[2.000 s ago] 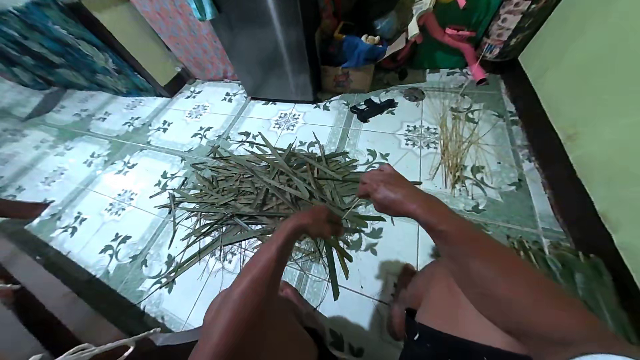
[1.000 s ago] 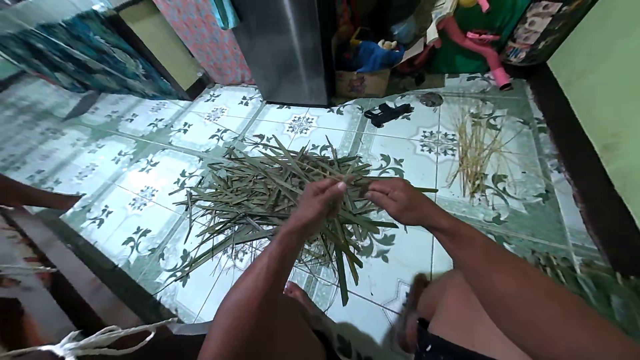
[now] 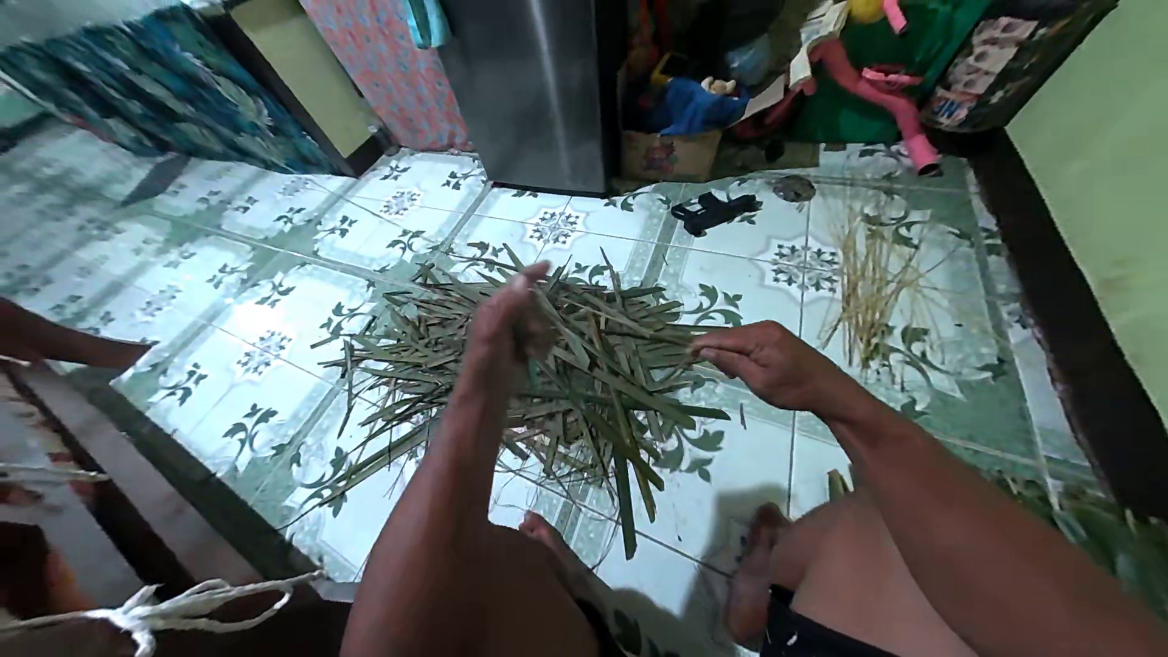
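Observation:
A loose heap of green leaf strips (image 3: 584,365) lies on the tiled floor before me. Over its middle is my left hand (image 3: 516,315), blurred, with a finger pointing up; whether it holds a strip cannot be made out. My right hand (image 3: 766,365), at the heap's right edge, pinches the end of a leaf strip between thumb and fingers. Farther right, a small bunch of thin, pale yellow strands (image 3: 867,301) is spread on the tiles.
A black object (image 3: 714,213) and a small round item (image 3: 794,189) lie beyond the heap. Behind stand a dark refrigerator (image 3: 538,91) and a cardboard box (image 3: 671,155). Another person's limb (image 3: 73,347) is at left, above white string (image 3: 146,616). More green leaves (image 3: 1077,538) lie lower right.
My hands were close together over the heap one second ago and are now apart. The left has moved left and points upward; the right is at the heap's right edge.

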